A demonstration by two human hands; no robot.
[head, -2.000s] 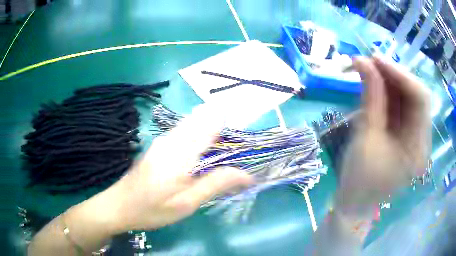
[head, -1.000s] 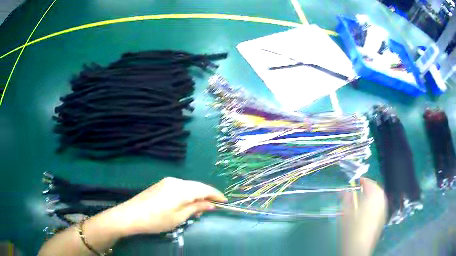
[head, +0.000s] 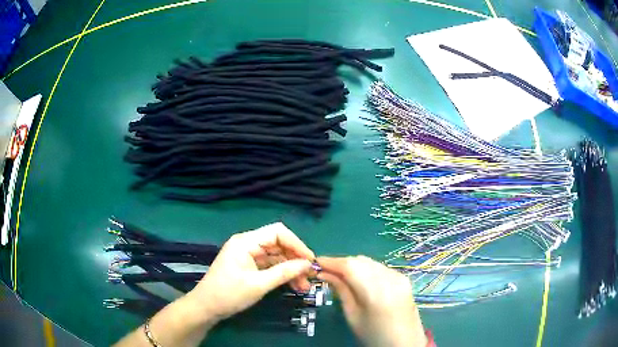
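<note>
My left hand [head: 254, 271] and my right hand [head: 369, 295] meet fingertip to fingertip at the lower centre. They pinch something tiny and dark purplish between them; it is too small and covered to name. Below and left of them lies a low pile of sleeved harnesses [head: 166, 252], with wire tips at the left and white connectors [head: 313, 298] at the right, partly hidden by my left hand. A large pile of black sleeves [head: 237, 129] lies above my hands. Fanned coloured wire leads [head: 467, 183] lie to the right, a few set apart at their lower edge.
A white paper sheet [head: 467, 101] at upper right bears crossed dark lengths [head: 505, 73]. A blue parts bin [head: 576, 91] holds small mixed parts at the top right. Another dark harness bundle [head: 598, 223] lies at the right edge. Red-handled scissors [head: 19, 140] are at the far left.
The view has shifted, so the piles appear farther right. My hands, earlier apart along some wires, are now together at the lower centre. A few wires lie loose below the fanned pile.
</note>
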